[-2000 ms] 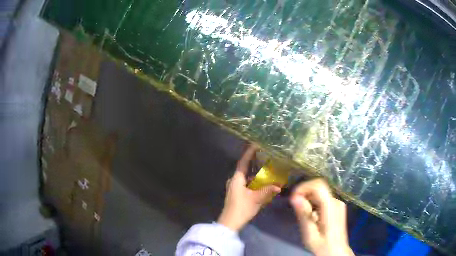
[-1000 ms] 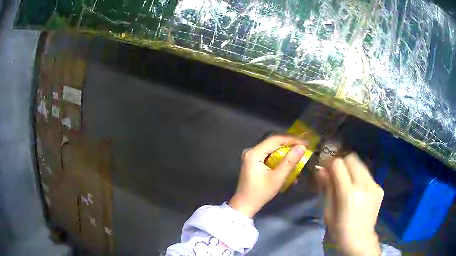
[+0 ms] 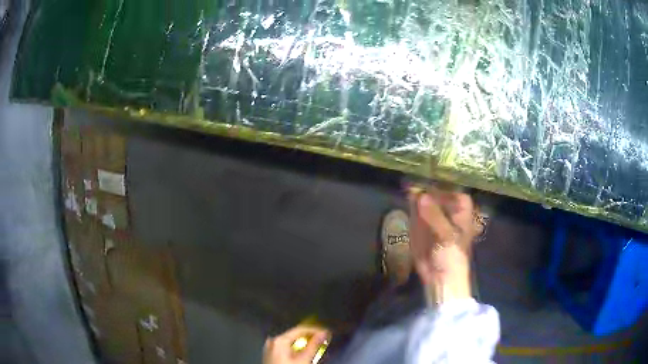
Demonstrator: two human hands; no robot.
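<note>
A yellow tape roll (image 3: 320, 350) shows at the bottom of the view, in my left hand (image 3: 295, 346), which is partly cut off by the lower edge. My right hand (image 3: 442, 224) is blurred just below the table's front edge, its fingers bent near the edge; whether it holds anything cannot be made out. The green table top (image 3: 270, 92) is covered with glossy, wrinkled clear tape strips. Its front edge (image 3: 284, 139) is a thin yellowish line.
Brown cardboard (image 3: 96, 263) with white label scraps lies below left. A blue plastic stool or crate (image 3: 611, 298) stands below right. A shoe (image 3: 396, 245) is on the grey floor beside my right wrist. A yellow line (image 3: 561, 349) crosses the floor.
My left hand has moved down and left, away from the table edge, with the tape roll. My right hand has moved up and left to the edge. The view has shifted too.
</note>
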